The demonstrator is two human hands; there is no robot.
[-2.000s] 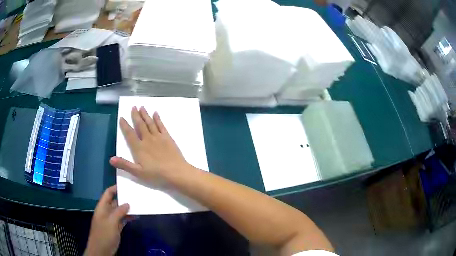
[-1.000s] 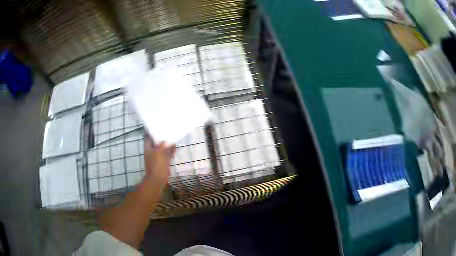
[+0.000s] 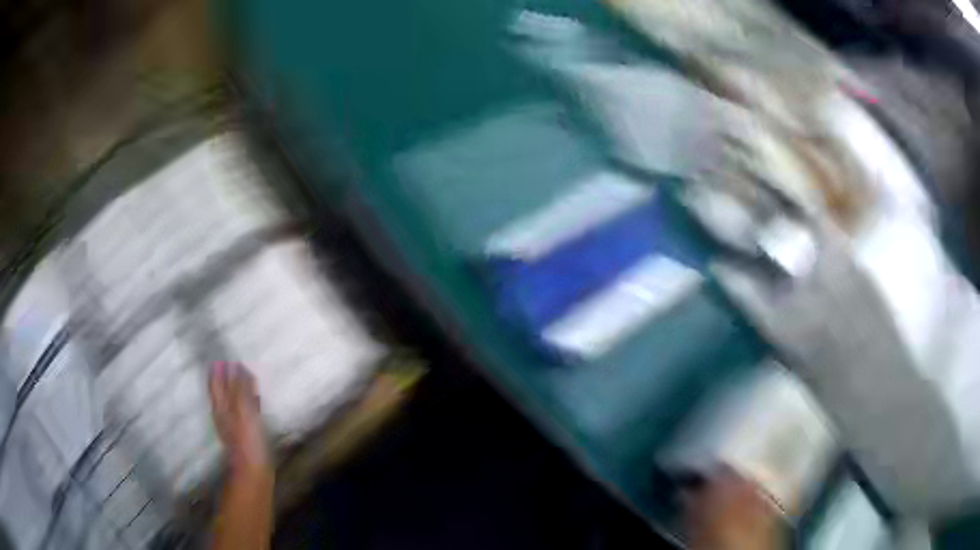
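Note:
The view is strongly blurred. My left hand [image 3: 239, 414] is over the wire mesh rack at the left, fingers extended, with nothing visible in it. White layups [image 3: 290, 338] lie in the rack beside and beyond it. My right hand [image 3: 736, 514] is at the lower right, partly cut off by the bottom edge, against a pale sheet or block [image 3: 758, 430]; its fingers are too blurred to tell a grip. The blue cell pile [image 3: 586, 269] with white side strips lies on the green bench [image 3: 322, 64].
A faint grey-green clear sheet [image 3: 473, 161] lies under the cell pile. Cloudy film [image 3: 645, 113] is beyond it. Tall pale stacks [image 3: 892, 355] stand at the right. The bench edge curves diagonally beside a dark gap next to the rack.
The view has swung right towards the bench. The white sheet that was in my left hand over the rack is no longer in it. My right hand has come into view.

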